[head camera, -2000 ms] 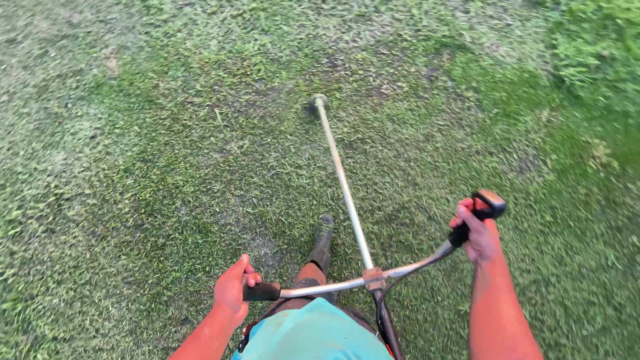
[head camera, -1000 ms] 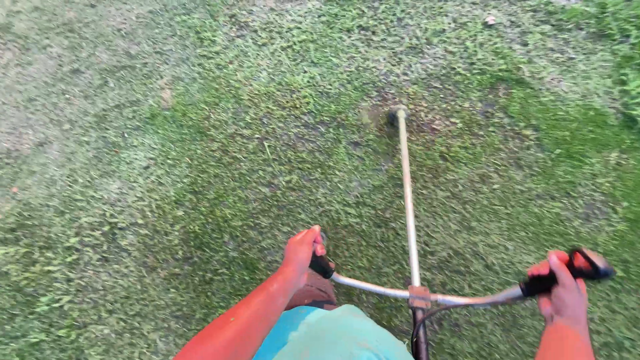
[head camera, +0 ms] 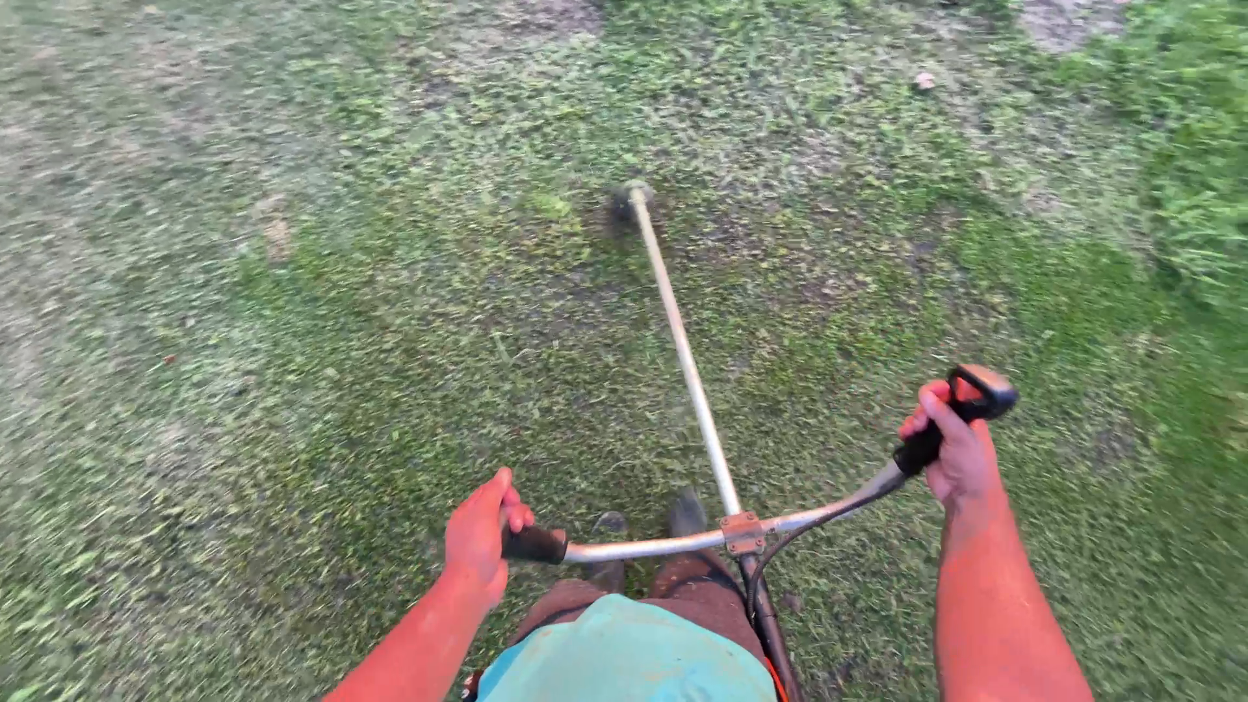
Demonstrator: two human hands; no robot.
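A string trimmer with a long metal shaft (head camera: 687, 361) reaches forward from my waist over the grass. Its dark, blurred cutting head (head camera: 634, 203) is at the far end, low over the ground. A clamp (head camera: 743, 533) joins the curved metal handlebar (head camera: 643, 549) to the shaft. My left hand (head camera: 481, 529) is closed on the black left grip (head camera: 534, 545). Around the black right grip (head camera: 921, 447), below the trigger housing (head camera: 985, 392), is my right hand (head camera: 955, 444). A dark cable runs from that grip down to the shaft.
Short grass with scattered clippings (head camera: 390, 429) surrounds me. Taller green grass (head camera: 1209, 146) grows along the right edge. Bare soil (head camera: 1068, 21) shows at the top right, near a small pale object (head camera: 924, 81). My boots (head camera: 687, 512) stand just beyond the handlebar.
The trimmer's head and handlebar have swung left since one second ago, both hands moving with them. Two seconds ago, the head was also farther left than at one second ago.
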